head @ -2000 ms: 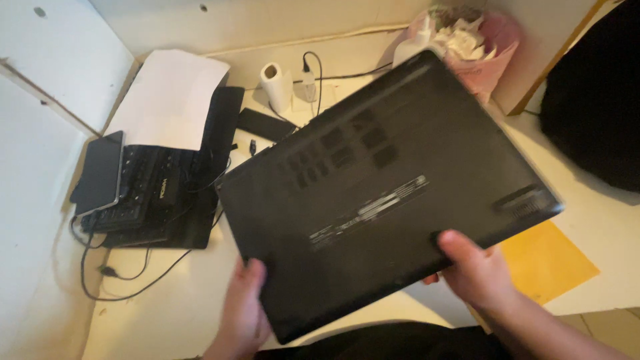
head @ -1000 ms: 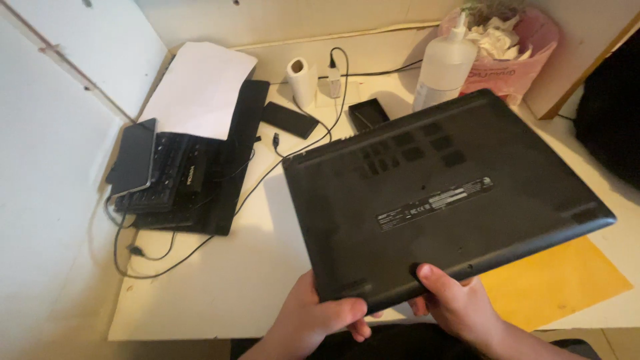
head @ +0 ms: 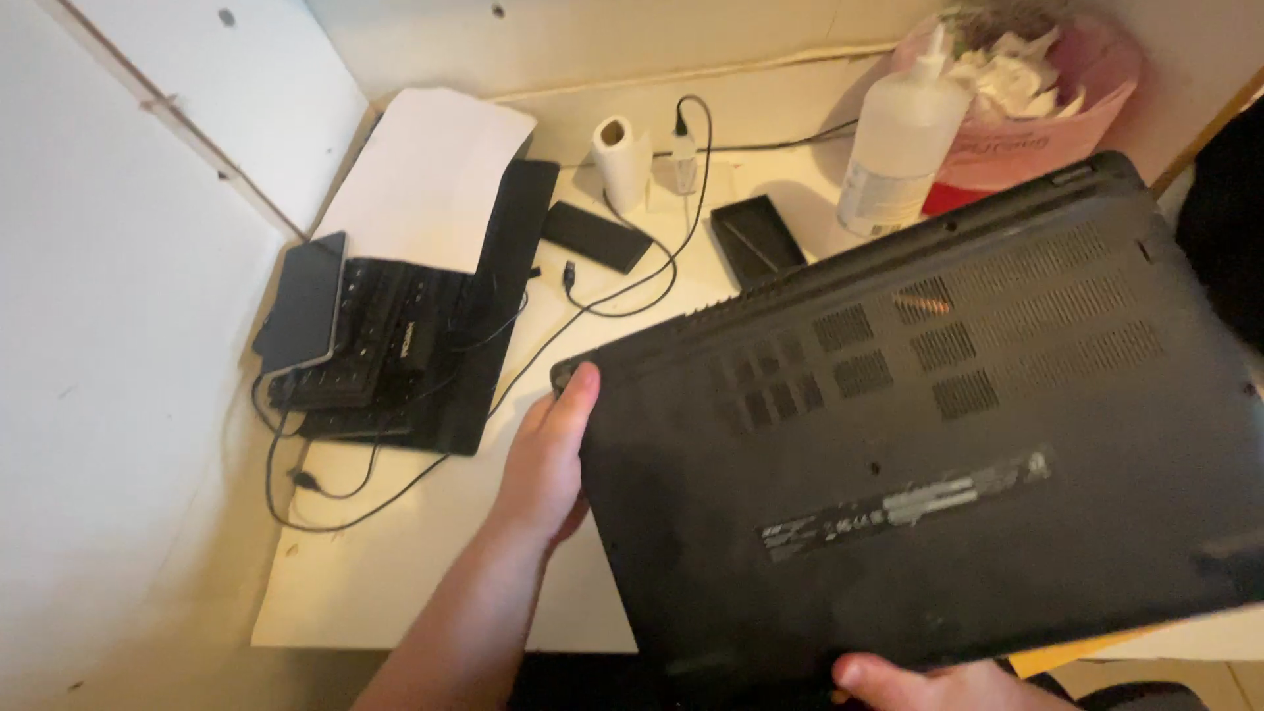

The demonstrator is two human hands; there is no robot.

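Note:
A black laptop [head: 711,494] is held up, tilted, over the right part of the white desk, its underside with vents and a label facing me. My left hand [head: 548,454] grips its left edge near the upper left corner, thumb on the underside and fingers hidden behind. My right hand [head: 928,683] holds the bottom edge, thumb on the underside; its fingers are out of sight. Just beyond the laptop's far edge are an open black box [head: 758,240] and a clear pump bottle [head: 901,148].
On the left of the desk [head: 395,563], a white paper [head: 425,178] and a smartphone [head: 308,301] rest on black keyboards [head: 341,346]. Farther back are a paper roll [head: 620,163], a dark flat case [head: 595,237], cables and a pink bag [head: 1047,128]. A yellow envelope [head: 1086,647] shows beneath the laptop.
My left hand has moved from the laptop's lower edge up to near its upper left corner. The laptop now covers more of the yellow envelope.

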